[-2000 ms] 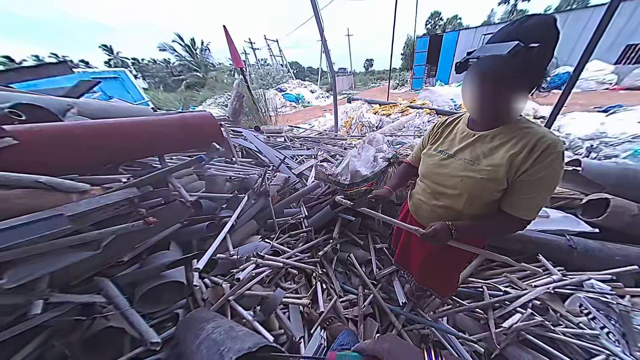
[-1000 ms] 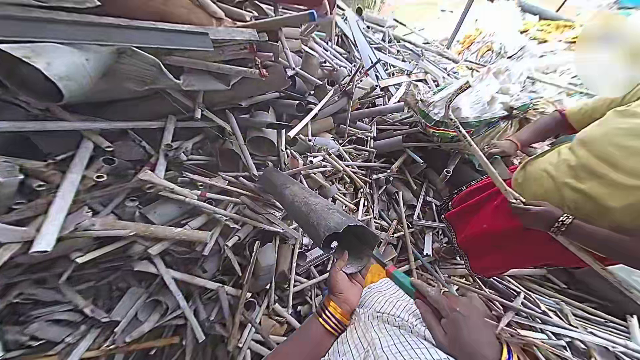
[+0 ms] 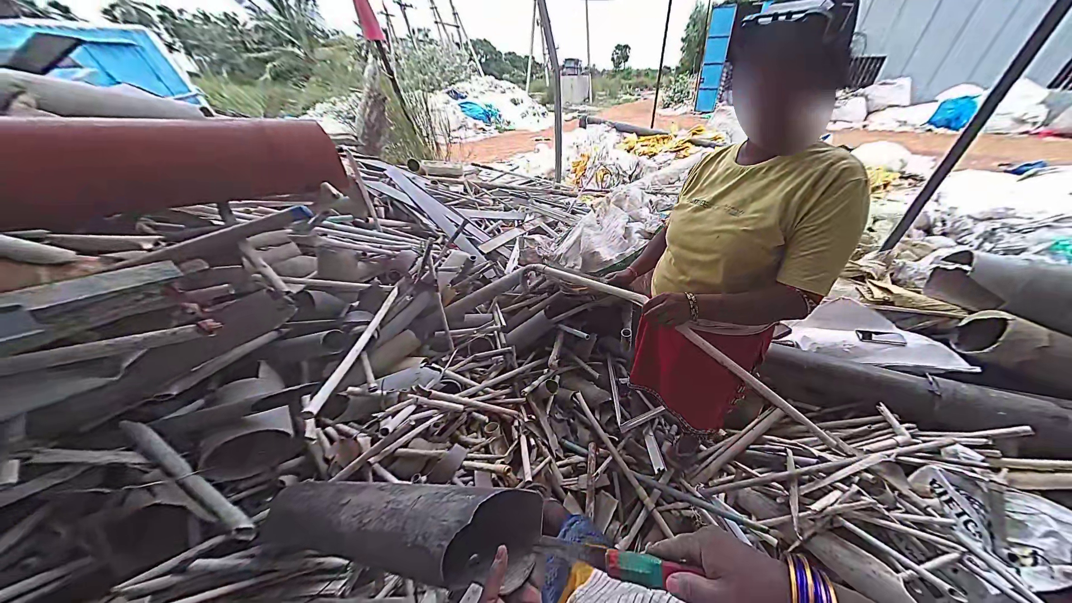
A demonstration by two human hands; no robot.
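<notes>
A wide grey plastic pipe piece [image 3: 394, 523] lies near the bottom centre, its open end facing right. My left hand [image 3: 502, 582] is at the lower rim of that end, a finger up against it, mostly cut off by the frame's edge. From the right, my right hand [image 3: 720, 565], with bangles at the wrist, grips a tool with a red and green handle [image 3: 641, 568]. Its narrow metal part points left to the pipe's open end; its tip is hard to make out.
A person in a yellow shirt [image 3: 762, 226] stands at the right, holding a long thin pipe [image 3: 737, 368]. Heaped pipe scraps [image 3: 469, 419] surround us. A large reddish-brown pipe [image 3: 167, 167] lies at left, and a thick grey pipe [image 3: 921, 402] at right.
The view has tilted up since one second ago. The wide grey pipe piece now lies more level, its open end facing right. The other person still holds the long thin pipe.
</notes>
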